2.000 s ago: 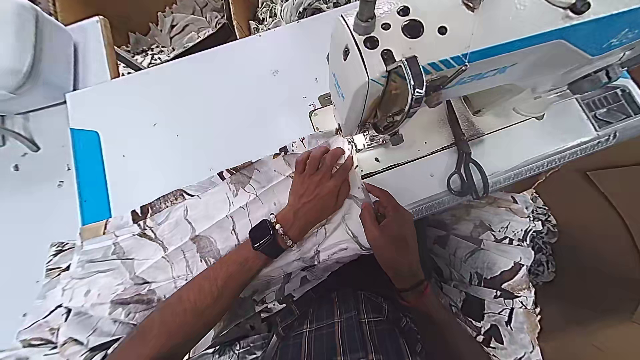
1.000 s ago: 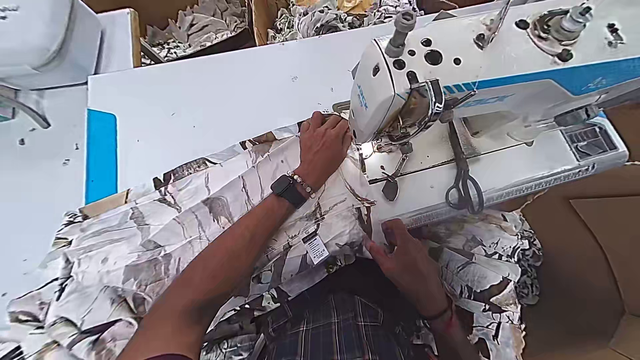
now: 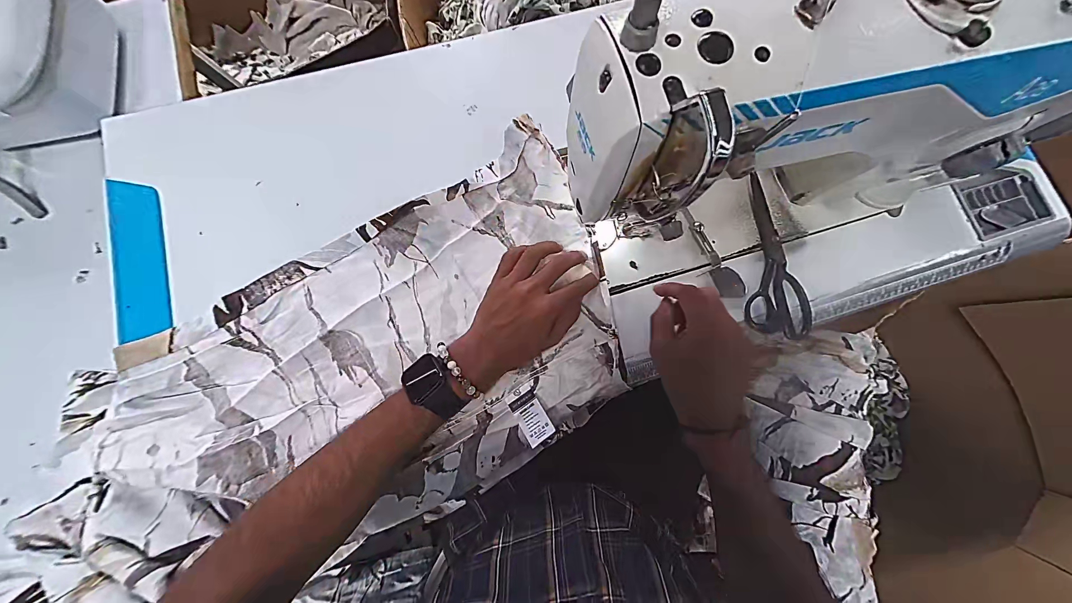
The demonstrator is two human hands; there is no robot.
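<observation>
A white camouflage-print fabric (image 3: 352, 335) lies across the table, its right edge at the needle area of a Jack sewing machine (image 3: 620, 126). My left hand (image 3: 536, 306) rests flat on the fabric near that edge, fingers pointing toward the lit presser foot (image 3: 607, 234). A white care label (image 3: 532, 419) with writing lies on the fabric below my left wrist. My right hand (image 3: 699, 352) is raised just right of the fabric's edge, over the machine bed, fingers curled; whether it holds something small cannot be told. Black-handled scissors (image 3: 779, 297) lie on the bed to its right.
Cardboard boxes with camouflage fabric pieces (image 3: 293, 38) stand behind the white table (image 3: 335, 159). More gathered fabric (image 3: 825, 435) hangs at the front right, beside a large cardboard box (image 3: 963, 419). A compartment tray (image 3: 997, 205) is at the machine bed's right end.
My left hand has moved from the fabric's far corner near the needle back toward me. My right hand has left the fabric's near edge and come up over the machine bed.
</observation>
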